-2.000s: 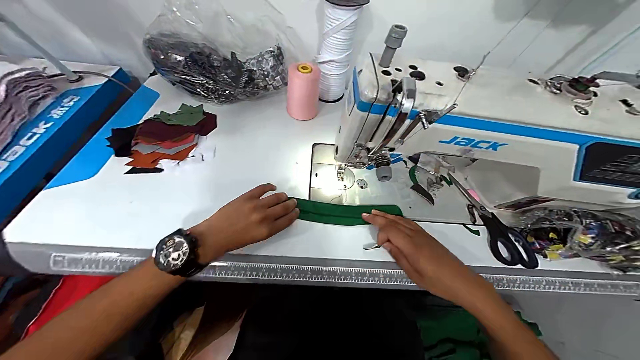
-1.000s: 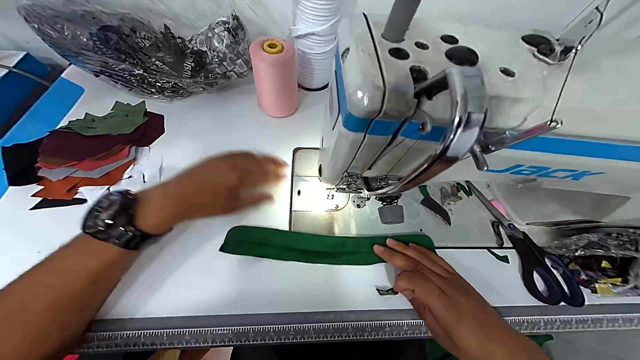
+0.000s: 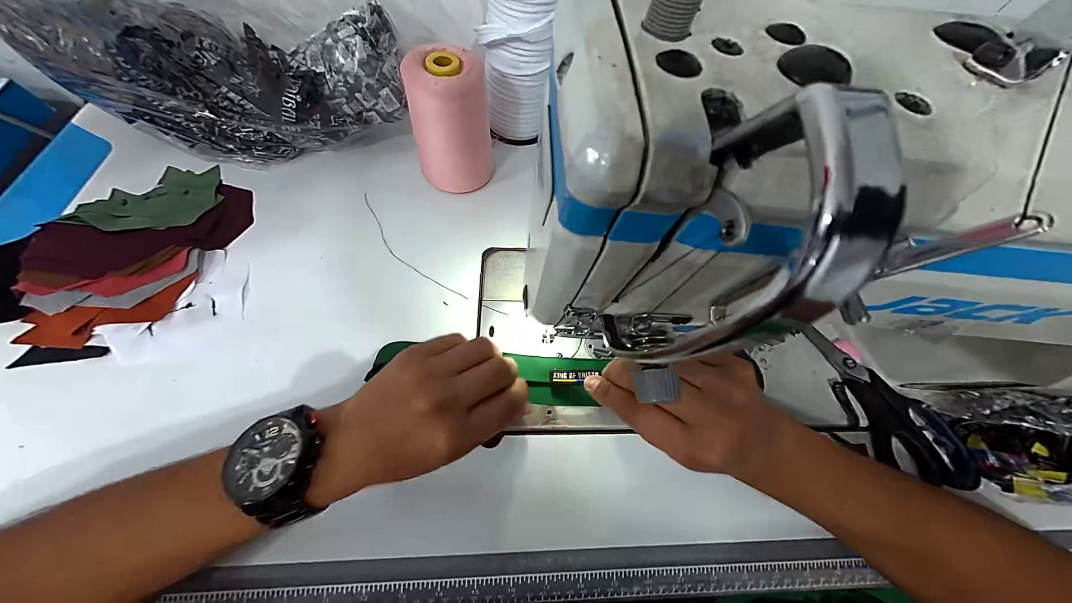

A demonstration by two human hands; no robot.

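A green fabric strip (image 3: 536, 368) lies across the metal plate of a Jack sewing machine (image 3: 670, 193), just in front of the lit needle area. On the strip is a small black woven label (image 3: 575, 377) bearing writing. My left hand (image 3: 435, 402), with curled fingers, rests on the left part of the strip; whether it pinches the fabric is hidden. My right hand (image 3: 695, 402) is at the strip's right part, its fingertips by the label's right edge, partly behind the presser-side knob. A black watch is on my left wrist.
Behind stand a pink thread cone (image 3: 448, 126), a white elastic roll (image 3: 517, 75) and a plastic bag of labels (image 3: 276, 92). Colored fabric scraps (image 3: 126, 251) lie at left. Black-handled scissors (image 3: 896, 419) and another bag (image 3: 1026, 452) are at right. A ruler (image 3: 544, 579) edges the table.
The green strip has moved up onto the machine plate, and the small label now shows on it. My left hand, raised off the strip one second ago, is back at it. The view is closer.
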